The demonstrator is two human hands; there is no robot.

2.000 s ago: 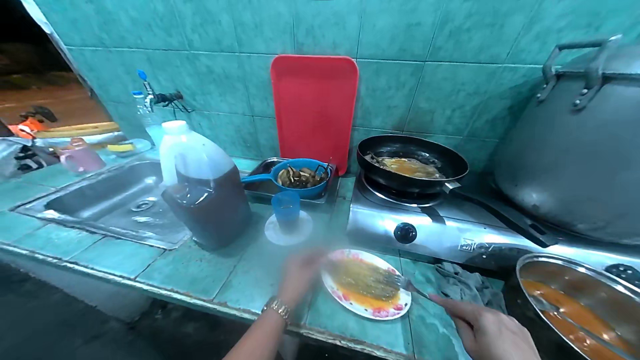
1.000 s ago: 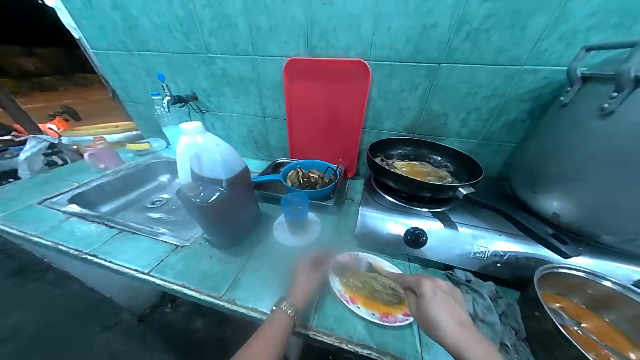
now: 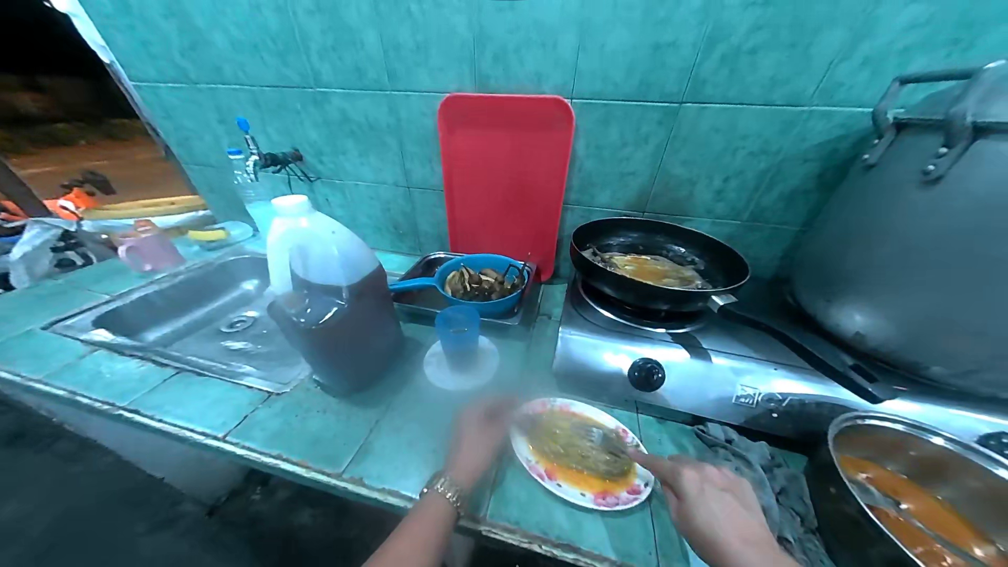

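An oval white plate with a floral rim (image 3: 546,482) lies on the tiled counter. On it is a flattened, mashed piece of food (image 3: 581,447) in orange-yellow liquid, likely beaten egg. My right hand (image 3: 713,504) grips a metal fork (image 3: 618,447), its tines pressed on the food from the right. My left hand (image 3: 484,429), blurred, is at the plate's left edge; its fingers and whatever they hold cannot be made out. A black frying pan (image 3: 660,298) on the gas stove (image 3: 709,378) holds a similar egg-coated piece (image 3: 654,269).
Left of the plate stand a blue cup (image 3: 457,331), a large plastic jug of dark liquid (image 3: 346,315) and a steel sink (image 3: 189,315). Behind are a blue strainer (image 3: 508,303) and a red tray (image 3: 506,181). At right are a grey cloth (image 3: 748,465), a pot of orange sauce (image 3: 906,504) and a huge pot (image 3: 913,260).
My right hand has drawn back to the right from over the plate, showing the fork and more of the food. My left hand stays by the plate's left side.
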